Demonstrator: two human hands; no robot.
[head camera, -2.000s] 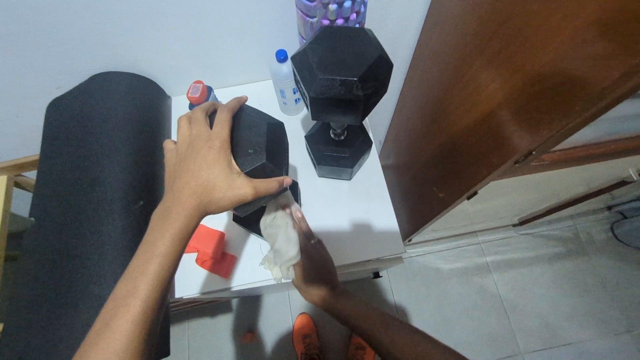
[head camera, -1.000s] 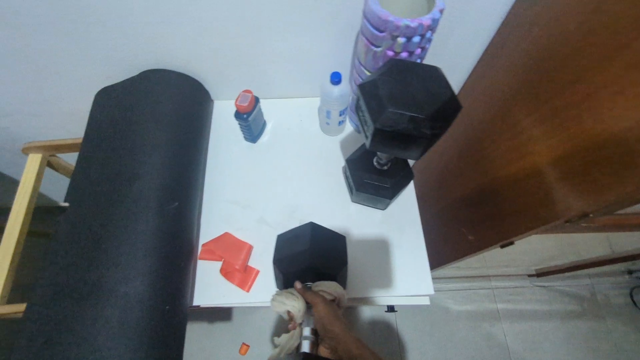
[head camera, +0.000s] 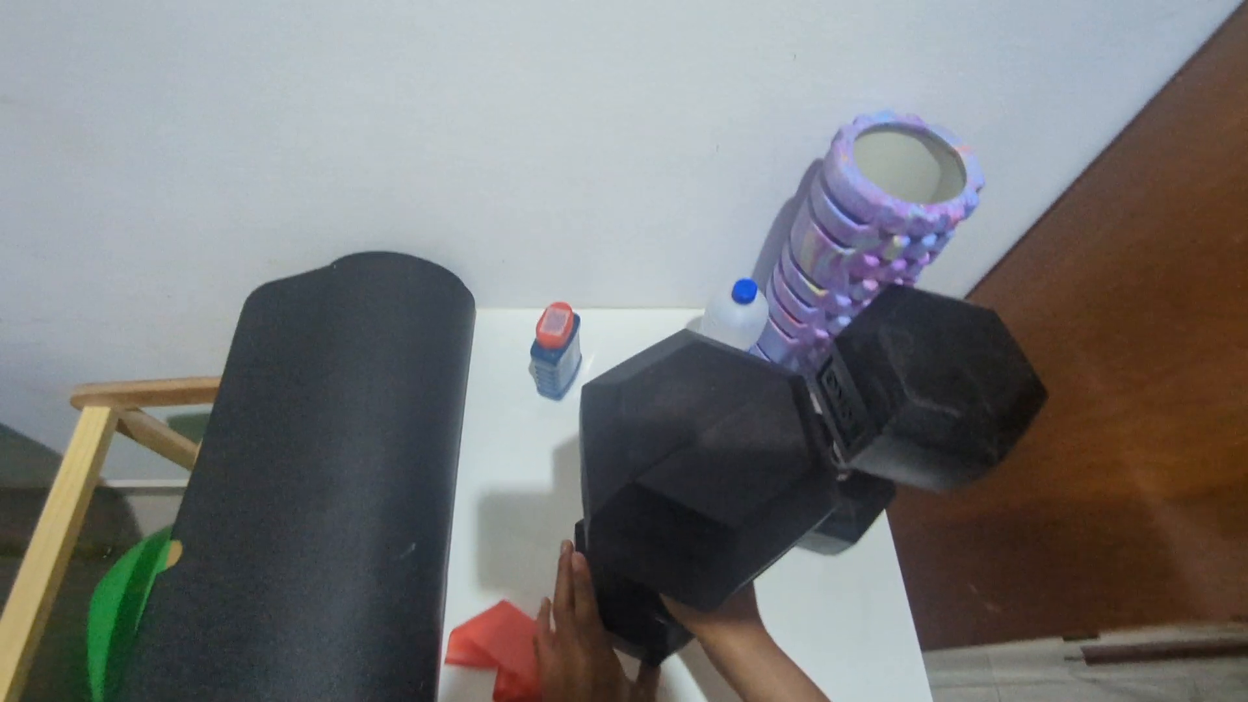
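A black hex dumbbell (head camera: 702, 458) stands on end, slightly tilted, over the front part of a white tabletop (head camera: 819, 624). My left hand (head camera: 575, 634) lies along the left side of its lower head, fingers extended and thumb near the bottom edge. Between the two heads my right hand (head camera: 717, 614) reaches in at the handle; its fingers are hidden behind the upper head. A second black hex dumbbell (head camera: 936, 390) stands upright just behind and to the right, partly covered by the first. An orange-red elastic band (head camera: 492, 643) lies beside my left hand. No cloth shows.
At the back stand a blue bottle with a red cap (head camera: 556, 361), a clear bottle with a blue cap (head camera: 736, 314) and a purple foam roller (head camera: 829, 253). A rolled black mat (head camera: 341, 468) and wooden frame (head camera: 58, 526) are left, a brown wooden door (head camera: 1092, 468) right.
The dumbbell at the front edge has come upright, its upper head raised toward the camera. My left hand has come onto its lower head. The whitish cloth is out of sight. The view has shifted.
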